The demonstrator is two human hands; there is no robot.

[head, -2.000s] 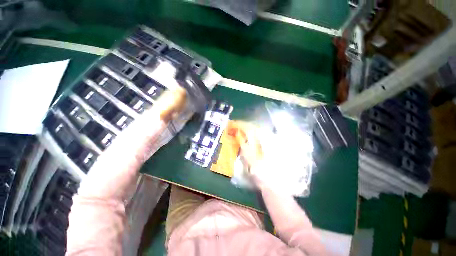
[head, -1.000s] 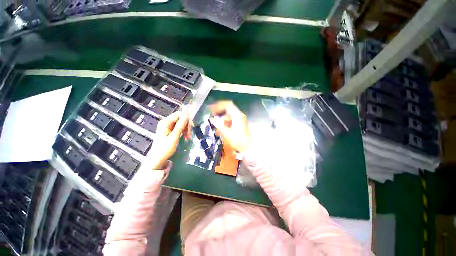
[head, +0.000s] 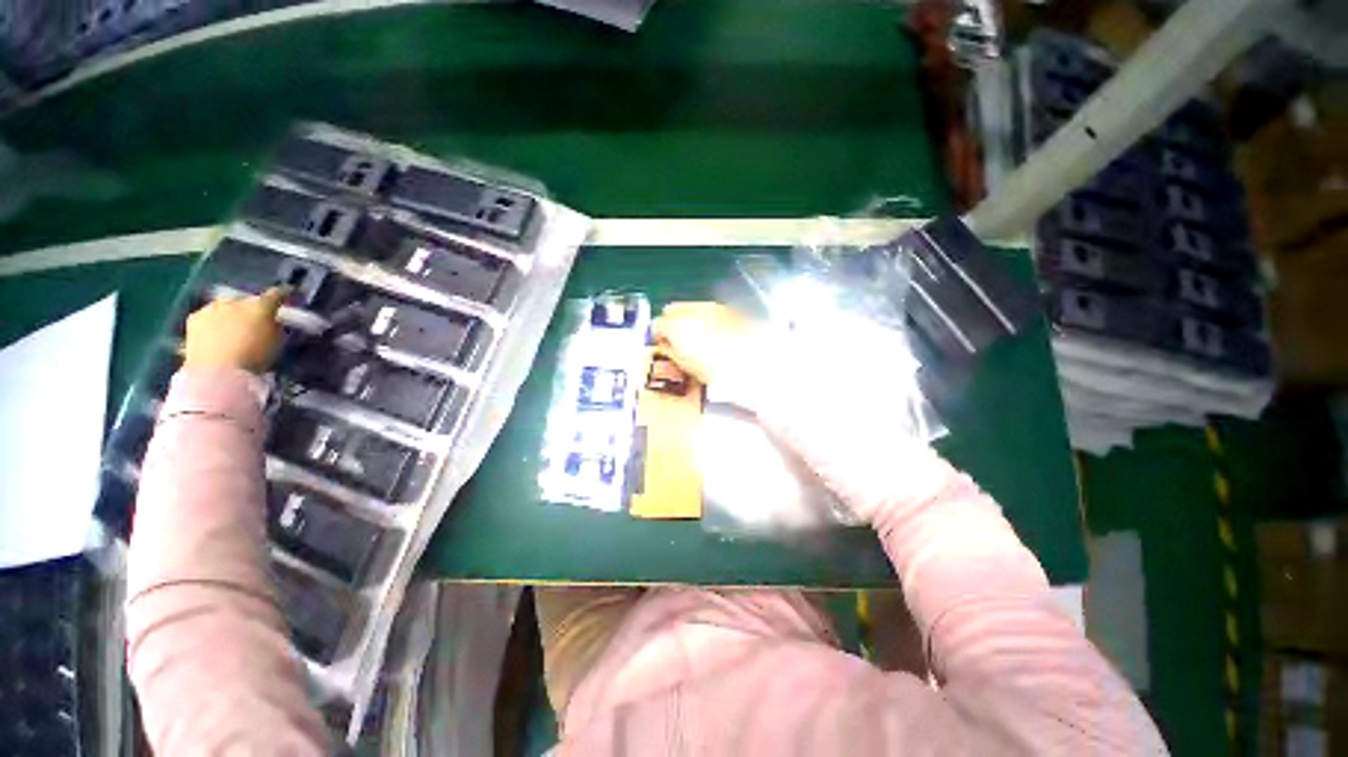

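The clear blister tray [head: 550, 269] lies at the left, slightly tilted in view, with dark plastic housings [head: 337, 533] in two rows of pockets. My left hand [head: 234, 331] is over its left row, fingertips at a housing [head: 254, 272]; whether it grips is unclear. The whitish label sheet with dark blue blocks [head: 597, 396] lies flat on the green mat. The orange strip [head: 670, 459] lies just right of it. My right hand [head: 704, 343] is at the strip's upper end, beside its small dark opening; what its fingertips hold cannot be made out.
A glaring clear plastic bag [head: 843, 392] lies under and beside my right forearm. Dark panels with pale lines [head: 958, 296] are beyond it. A white sheet [head: 56, 429] is at far left. A pale post [head: 1124, 119] and tray stack [head: 1161, 392] stand at right.
My left hand has moved left from beside the label sheet to the tray. The dark piece over the label sheet is gone from there. My right hand stays near the orange strip.
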